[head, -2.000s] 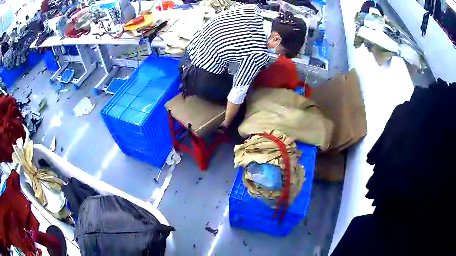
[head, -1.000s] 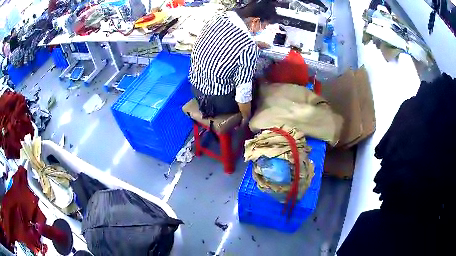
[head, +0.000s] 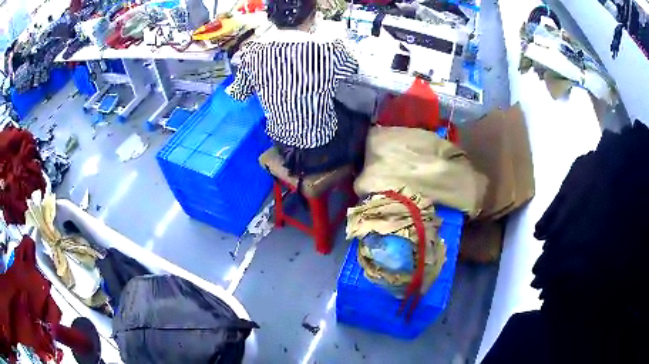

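Observation:
Neither of my hands shows in the head view. Nearest in front of me at the lower left is a black fabric bundle (head: 174, 320) on a white table with a curved edge (head: 153, 261). Dark red cloth (head: 27, 302) hangs at the left edge, with a dark round object (head: 87, 340) beside it. A tan tied cloth strip bundle (head: 58, 245) lies behind them. A tied bundle of khaki cut pieces (head: 370, 213) with a red strip (head: 420, 245) sits on a blue crate (head: 388, 313).
A person in a striped shirt (head: 295, 89) sits on a red stool (head: 322, 224) with a padded top. Stacked blue crates (head: 213, 153) stand at the left of that person. Khaki fabric (head: 420, 167) and cardboard (head: 502, 160) lie at the right. A large black mass (head: 598, 249) fills the right side.
The person was bent over the stool, then moved upright and now sits on it facing the far table. The stool has shifted slightly right in view.

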